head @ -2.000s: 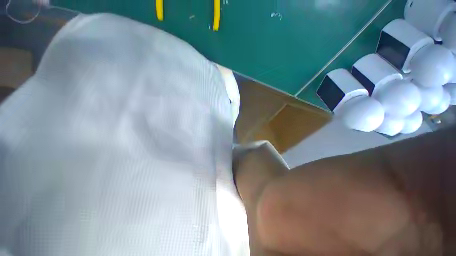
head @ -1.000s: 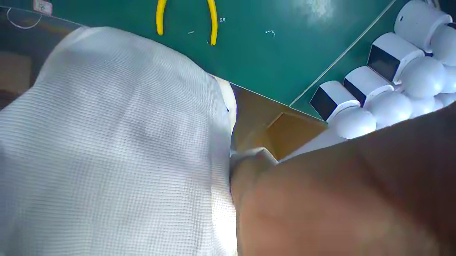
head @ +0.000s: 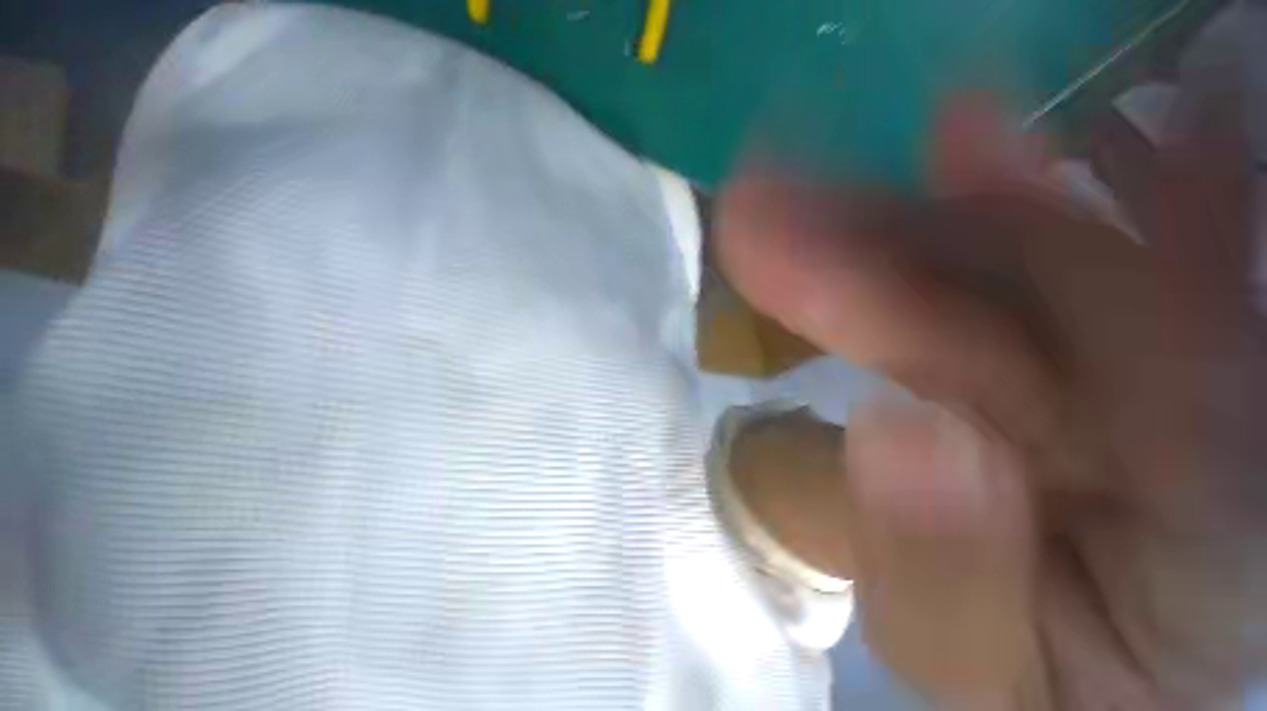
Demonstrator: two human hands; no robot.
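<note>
My right hand (head: 1035,375) is large, close to the camera and strongly blurred at the right. Its fingers are apart, and I see nothing held in it. My left hand is not in view. Two yellow handle ends (head: 653,31) lie on the green bench (head: 792,84) at the top edge; the rest of that tool is cut off. Blurred white shapes (head: 1146,109) show behind my fingers at the upper right; too little is visible to tell their details.
White clothing (head: 375,361) fills the left and lower middle. A white cuff (head: 820,611) and bare skin show beside my hand. A brown box-like surface (head: 736,340) is below the bench edge. Small pale scraps (head: 831,31) lie on the bench.
My right hand's separate fingers now show, where a large blurred area of skin was before. They cover most of the white camera units. The yellow handles sit further right and higher in view.
</note>
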